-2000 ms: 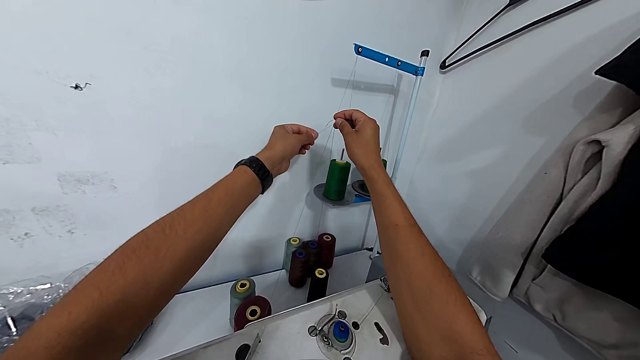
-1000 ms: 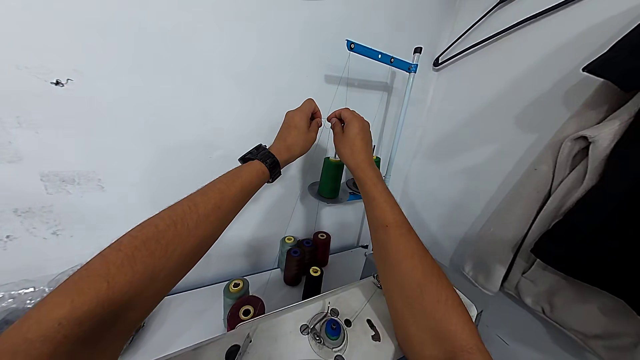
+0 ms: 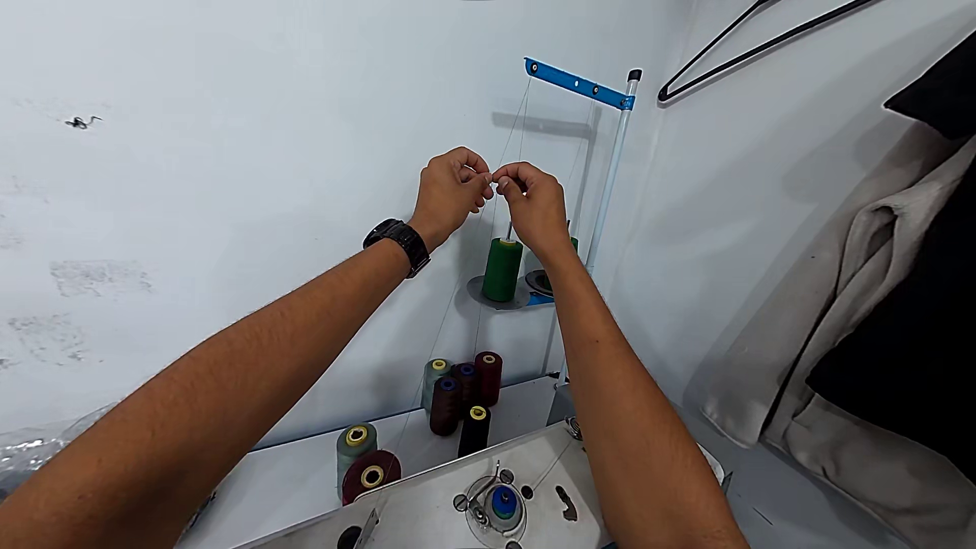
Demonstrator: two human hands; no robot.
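My left hand, with a black watch on its wrist, and my right hand meet in front of the wall, fingertips almost touching. Both pinch a thin thread that runs up to the blue arm of a thread stand. Just below them, a green thread cone stands on the stand's round holder. A second green cone is mostly hidden behind my right wrist. Fine strands also hang down toward the table.
Several thread cones, among them a dark red one and a black one, stand on the white table behind a sewing machine's metal top. A black hanger and grey and black garments hang at right.
My hands, slightly apart one second ago, have come together at the fingertips.
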